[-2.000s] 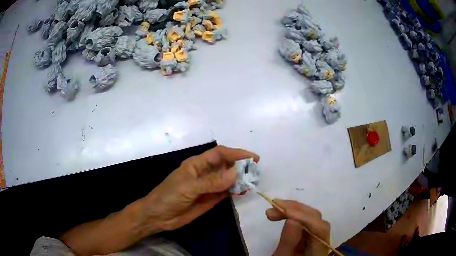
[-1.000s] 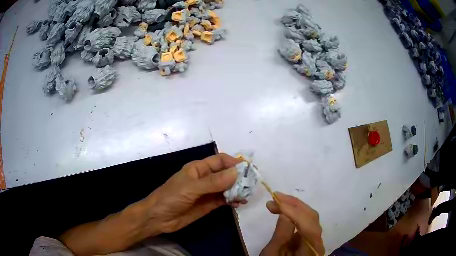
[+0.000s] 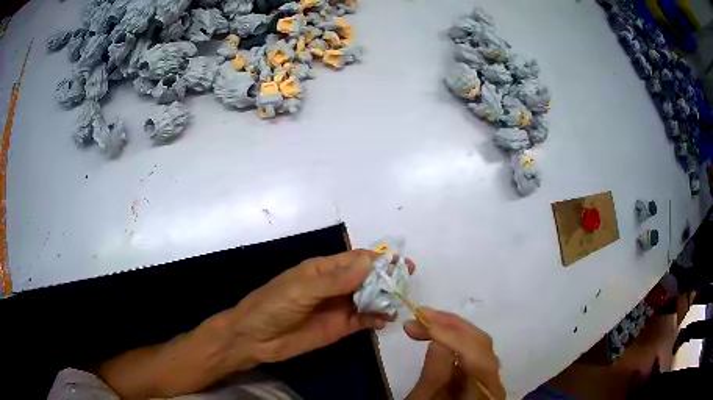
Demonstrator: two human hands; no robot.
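Observation:
My left hand (image 3: 313, 305) holds a pale grey lump (image 3: 381, 287), a joined head with a little peach at its top edge, between thumb and fingers above the table. My right hand (image 3: 453, 351) holds a thin tan glue stick (image 3: 416, 312) between thumb and fingers. The stick's pale tip touches or lies very close to the front of the grey lump; which one I cannot tell. The lower part of the stick is partly hidden by my right hand.
Grey hair pieces (image 3: 168, 58) and peach face pieces (image 3: 277, 57) lie heaped at the far left. Joined heads (image 3: 500, 90) lie further right. A brown board (image 3: 575, 244) bears a red cap (image 3: 590, 219). Small grey-dark pieces (image 3: 646, 238) lie beside it. A black surface (image 3: 156, 312) covers the near left edge.
The grey lump has turned in my left hand, and peach now shows at its top. My right hand and the stick tip have shifted slightly left and down along the lump.

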